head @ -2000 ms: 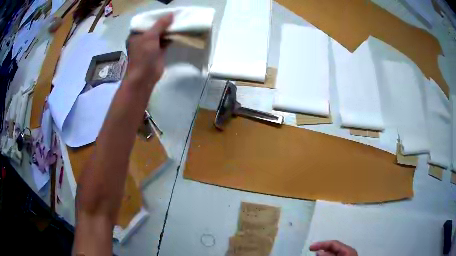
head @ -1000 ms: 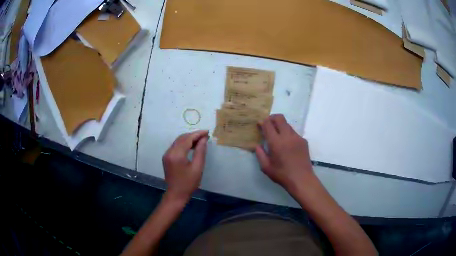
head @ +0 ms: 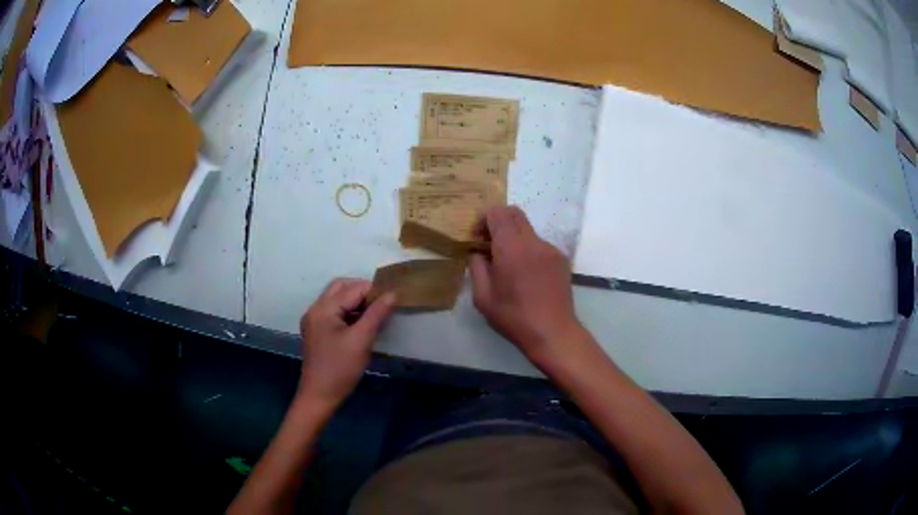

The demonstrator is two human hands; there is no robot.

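Several tan printed size tickets [head: 468, 122] lie in an overlapping column on the pale table. My left hand [head: 342, 327] pinches the left end of one tan ticket [head: 423, 283] just below the column. My right hand [head: 521, 272] grips the right edge of tickets at the column's lower end, where one ticket edge is lifted and bent. A thin yellow rubber band [head: 353, 199] lies on the table left of the column.
A large tan cardboard pattern [head: 544, 40] lies behind. A stack of white fabric [head: 725, 201] is at the right, with a black bar [head: 903, 272] at its end. Smaller tan patterns [head: 129, 151] on white pieces lie at the left. The table's dark edge [head: 443, 372] runs in front.
My left hand has taken hold of a ticket, now apart from the column. My right hand has lifted ticket edges. The view has shifted from the folded bundles down to the tickets.
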